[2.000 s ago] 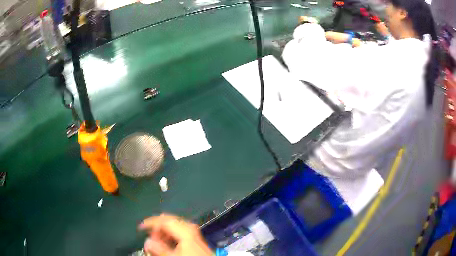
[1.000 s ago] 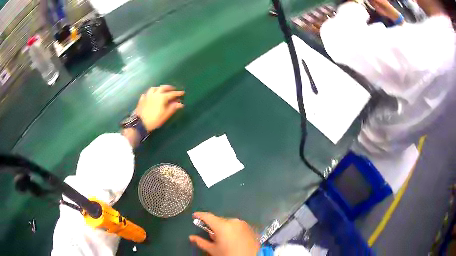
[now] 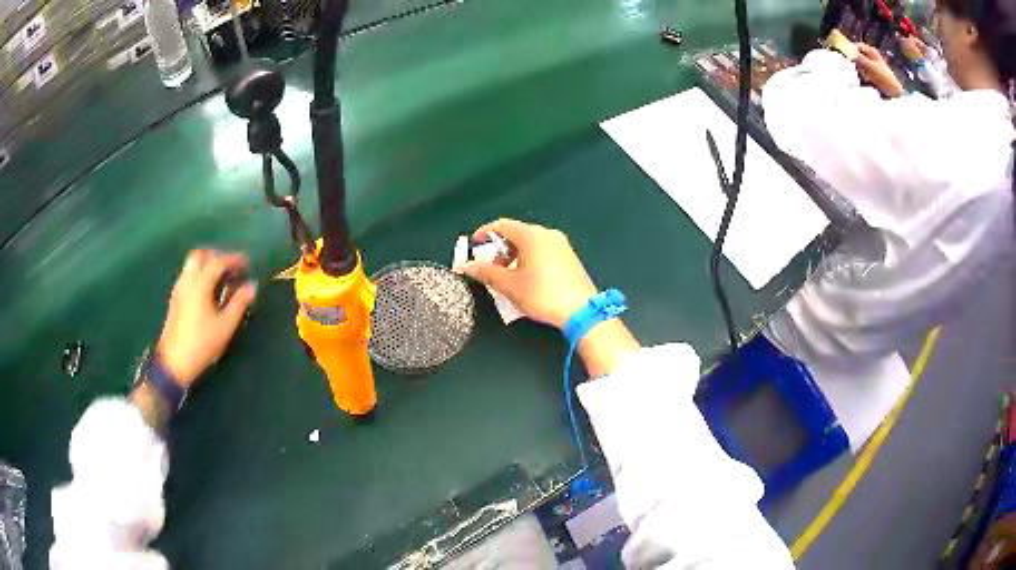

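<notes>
My left hand (image 3: pixel 203 317), blurred, is left of the electric screwdriver (image 3: pixel 340 334) and pinches a small dark electronic unit (image 3: pixel 231 290). My right hand (image 3: pixel 537 273), with a blue wrist strap, is at the right rim of the round screw tray (image 3: pixel 418 323). It holds a small white vial (image 3: pixel 461 254) between thumb and fingers. The orange screwdriver hangs upright and hides the tray's left edge. The tray holds many tiny light screws, mostly at its right side. My right hand mostly hides the white paper square (image 3: pixel 508 307).
Another unit (image 3: pixel 72 357) lies at the far left, and one (image 3: pixel 672 36) at the back. A record sheet (image 3: pixel 713 184) bears a pen (image 3: pixel 716 159). A black cord (image 3: pixel 730 223) hangs across it. A blue bin (image 3: pixel 774 418) is below the bench edge. A white-sleeved person (image 3: pixel 891 189) works at right.
My left hand has drawn back toward me and left, now with a dark unit. My right hand has moved up beside the tray with the vial. The screwdriver now hangs more upright.
</notes>
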